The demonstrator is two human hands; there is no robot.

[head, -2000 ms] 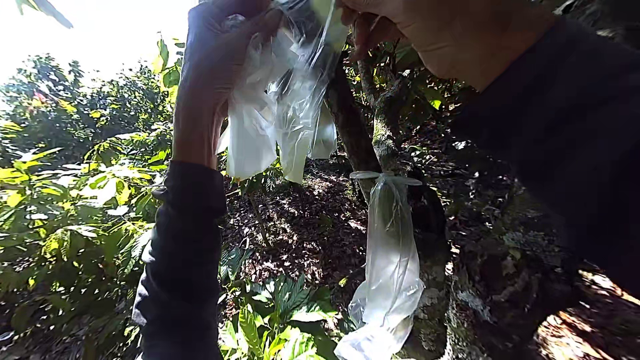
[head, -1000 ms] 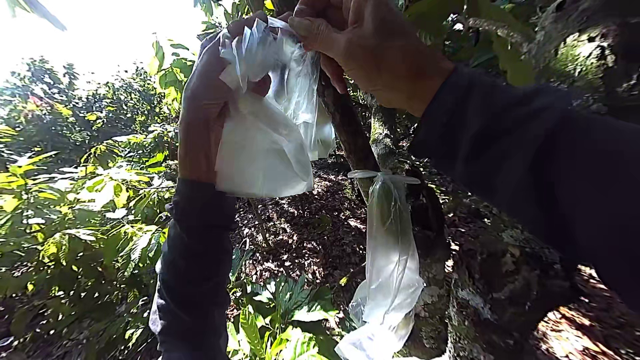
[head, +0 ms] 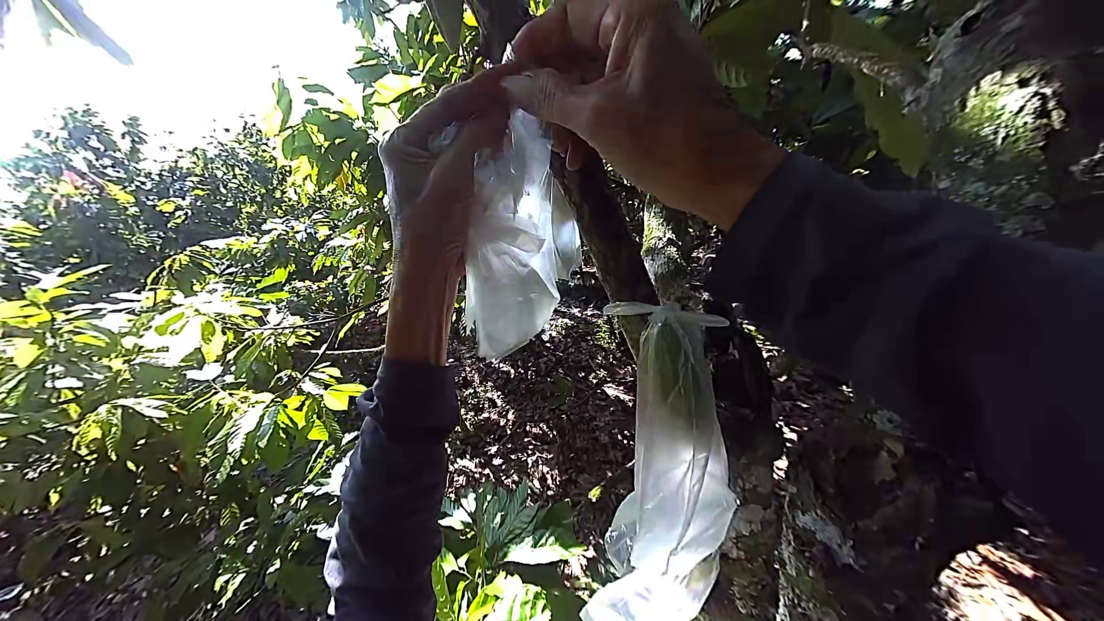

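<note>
At the top middle, my left hand is raised and closed on bunched clear plastic bags, which hang down beside its wrist. My right hand reaches in from the right, and its thumb and fingers pinch the top of the plastic where the fingertips of both hands meet. Exactly what lies between the fingertips is hidden. Lower down, another clear plastic bag hangs by the tree, tied at its top with a knot whose two ends stick out sideways. A green pod shows through its upper part.
A slanting dark branch passes behind my hands, beside a mossy stem. The rough tree trunk stands to the right of the tied bag. Leafy bushes fill the left side, and leaf litter covers the ground.
My left hand has turned, and its fingers now meet those of my right hand at the top of the plastic. The loose bags hang more bunched than a second ago.
</note>
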